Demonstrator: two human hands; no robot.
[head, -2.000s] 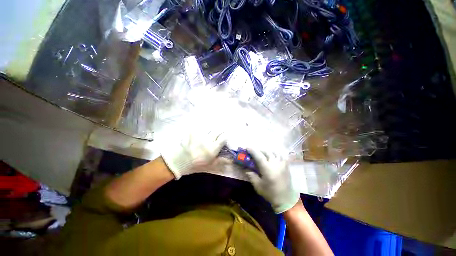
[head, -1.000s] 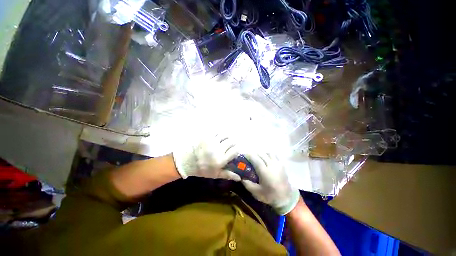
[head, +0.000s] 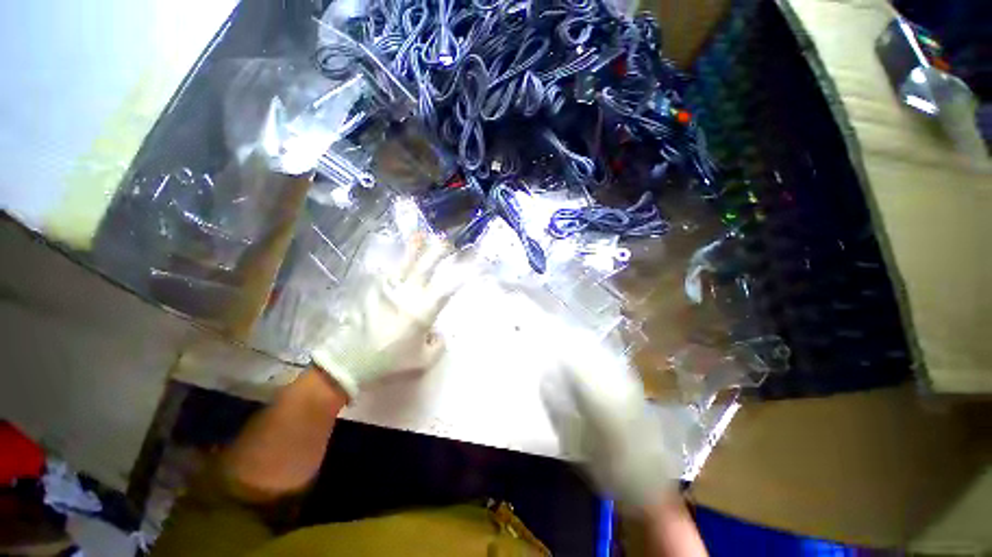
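Observation:
My left hand (head: 394, 318), in a white glove, reaches over the glaring white work surface (head: 490, 381). Its fingers are extended towards clear plastic packs (head: 326, 256); glare hides whether the fingertips grip one. My right hand (head: 611, 411), also gloved, is motion-blurred at the right front of the surface, and its fingers point up and left. I cannot tell whether it holds anything. The dark device with the orange-red patch is not visible at the hands.
Dark coiled cables (head: 490, 82) are heaped at the back. A looped cable (head: 609, 221) lies nearer. Crinkled clear plastic (head: 180, 234) is at left. Cardboard flaps (head: 805, 462) stand at right, with a blue crate (head: 761, 535) low below. A packed unit (head: 922, 82) lies on cardboard at upper right.
The hands, earlier together around the dark device, are now apart. My left hand has moved up and left, my right hand right and down. The view has shifted, showing more cables and the right cardboard.

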